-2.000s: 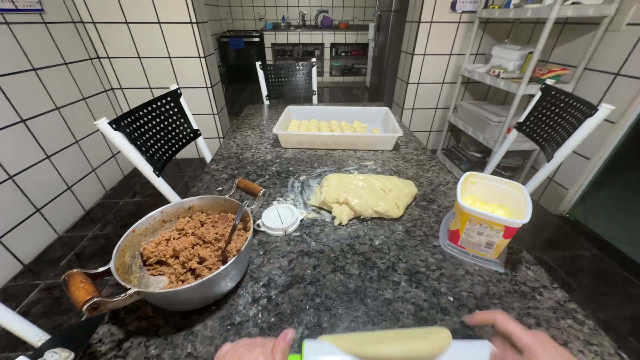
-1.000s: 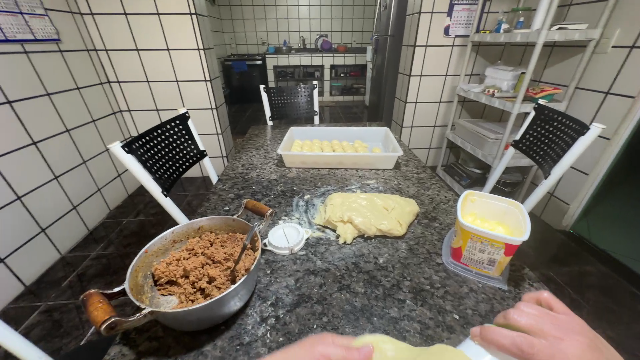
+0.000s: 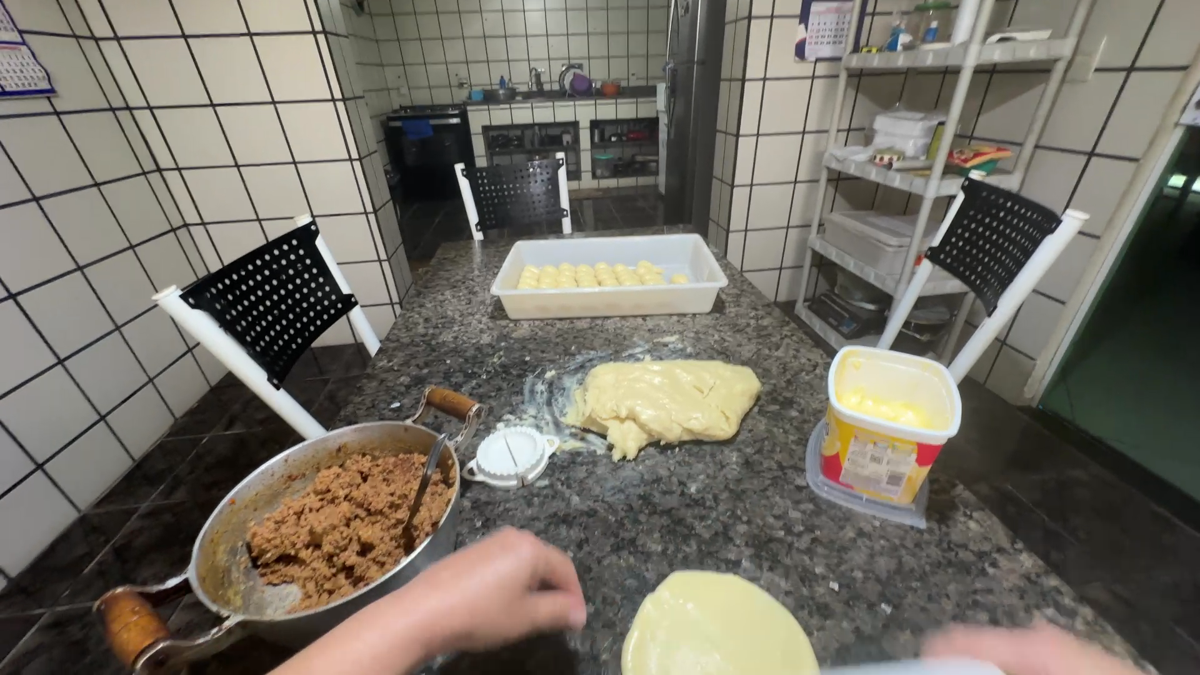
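A flat oval of rolled dough (image 3: pixel 720 626) lies on the granite table at the bottom. My left hand (image 3: pixel 511 583) is over the table between this dough and the aluminium pot, fingers curled, with nothing visible in it. At the lower right my right hand (image 3: pixel 1022 649) is blurred and partly cut off, beside the end of a white object whose hold is unclear. The pot (image 3: pixel 323 534) holds cooked ground filling (image 3: pixel 352 520) and a spoon (image 3: pixel 427 483). Near its rim lies a white plastic dumpling press (image 3: pixel 511 457), with a large lump of dough (image 3: pixel 667 401) behind.
A margarine tub (image 3: pixel 886 422) stands on its lid at the right. Shaped dough pieces (image 3: pixel 591 275) lie in a white plastic tray (image 3: pixel 609 302) at the far end of the table. Chairs (image 3: pixel 272 305) stand around it; a shelf unit (image 3: pixel 937 169) is behind at the right.
My left hand has moved up and away from the dough toward the press. The rolled dough, earlier by my hands, now lies flat on the table. My right hand is farther right.
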